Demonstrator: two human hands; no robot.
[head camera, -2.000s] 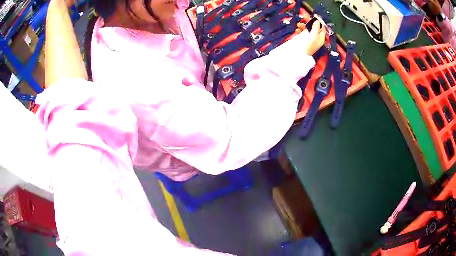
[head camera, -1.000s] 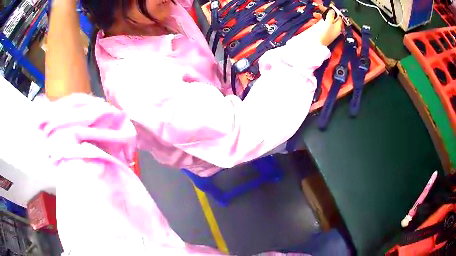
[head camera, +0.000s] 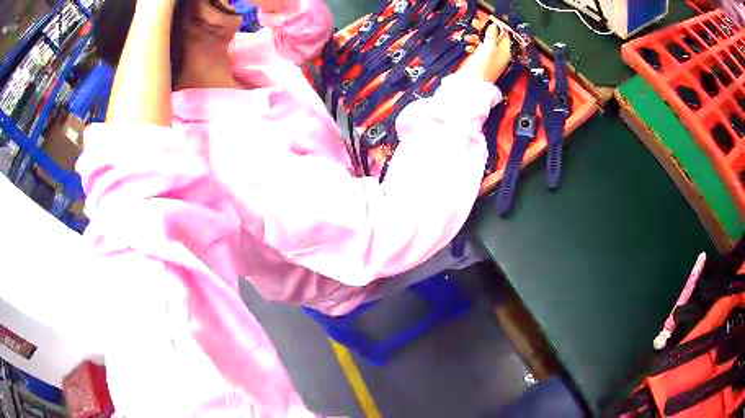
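Observation:
My left forearm rises in a pink sleeve at the left; its hand is cut off by the top edge. My right hand is out of the picture. Nearest in front, an orange-red compartment tray (head camera: 572, 122) lies on the green-topped bench, covered with dark strapped watches. One watch (head camera: 525, 125) lies at its right end, its strap hanging over the tray edge. A seated person in a pink coat has a hand (head camera: 490, 55) at the tray, fingers near a slim pale piece too small to make out.
A pink-white pen-like tool (head camera: 683, 300) lies on the bench (head camera: 604, 269) at right. A tray with dark pieces (head camera: 666, 77) stands upper right, another with black bands (head camera: 686, 367) lower right. A blue stool (head camera: 384, 343) is under the person. A blue rack (head camera: 37, 151) and red box (head camera: 87, 390) are at left.
The view has shifted slightly. The seated person's head has moved left, and their other pink sleeve now shows at the top. Their hand stays over the tray. My raised forearm appears further right and tilted.

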